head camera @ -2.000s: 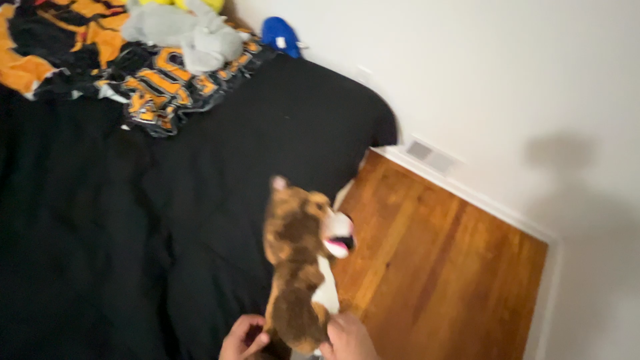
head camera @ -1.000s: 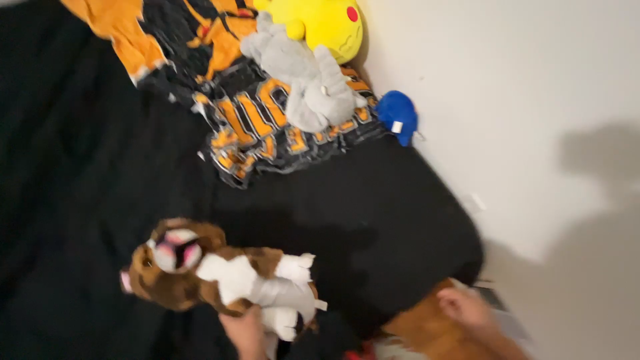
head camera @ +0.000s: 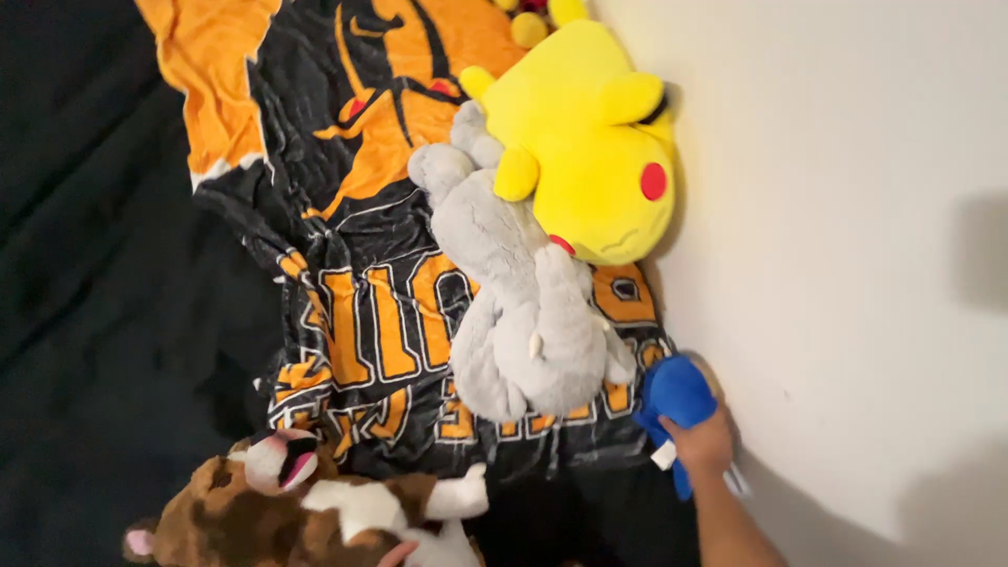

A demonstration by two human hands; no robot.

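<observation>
My right hand (head camera: 705, 445) grips a small blue plush toy (head camera: 683, 390) with a white tag, beside the wall. At the bottom left lies a brown and white plush animal (head camera: 260, 512) with an open pink mouth. A bit of my left hand (head camera: 398, 554) shows against its lower body; the rest is outside the view. A grey plush elephant (head camera: 543, 346) rests on an orange and black blanket (head camera: 354, 323), and a yellow plush Pikachu (head camera: 583, 134) lies partly against it.
Black bedding (head camera: 118, 276) spreads under the blanket and to the left. A white wall (head camera: 850, 236) runs along the right side. Part of another yellow and red thing (head camera: 529, 27) shows at the top edge.
My right hand has moved from near the bed's corner to the blue plush and taken hold of it. The brown plush was upright between both hands two seconds ago and now lies sideways.
</observation>
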